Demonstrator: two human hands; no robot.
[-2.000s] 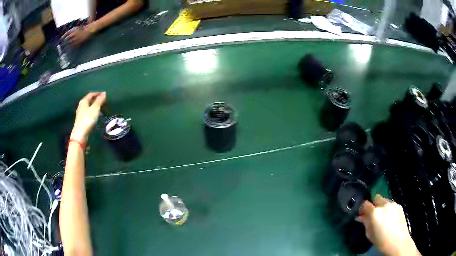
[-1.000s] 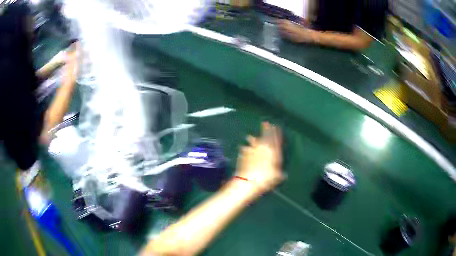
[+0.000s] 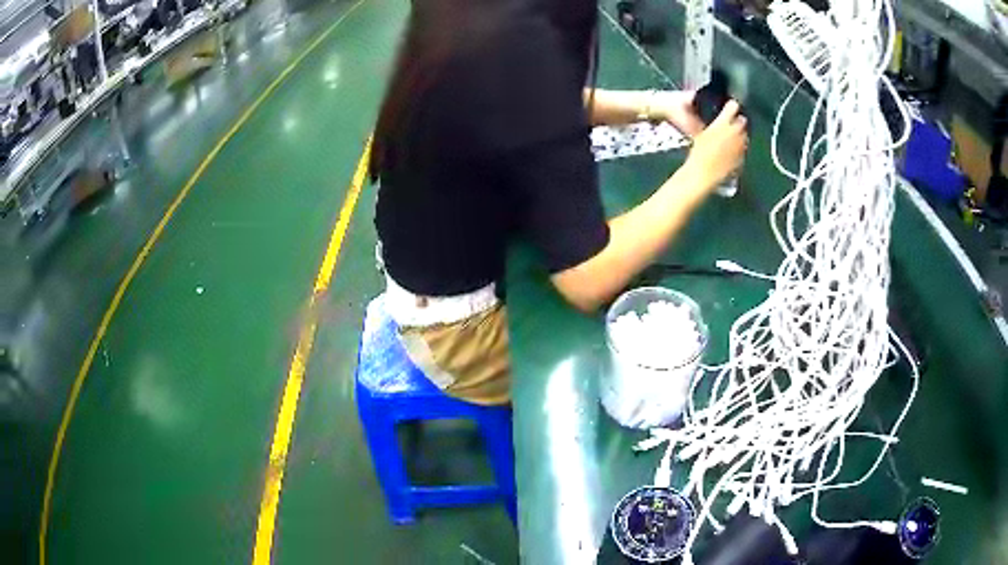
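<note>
Neither of my hands is in view. Nearest in front of me, a large bundle of white cables (image 3: 835, 265) hangs down onto the green bench top, with small white plugs at its lower ends. A black unit with a round end face (image 3: 654, 522) stands at the bottom edge, partly cut off, with a white plug just above it. A second round end face (image 3: 920, 528) with a bluish tint shows at the lower right, with a cable plug at its left side. A clear tub of small white pieces (image 3: 654, 355) stands left of the cables.
A person in a black top (image 3: 486, 155) sits on a blue stool (image 3: 437, 408) at the bench's left edge, holding a black unit (image 3: 711, 97). A white perforated tray (image 3: 639, 140) lies by them. The green floor has yellow lines. A white rail (image 3: 953, 254) runs along the right.
The view has swung left to the cables, neighbour and floor. My left hand, open over the bench a second ago, and my right hand, at the black units earlier, are out of the picture.
</note>
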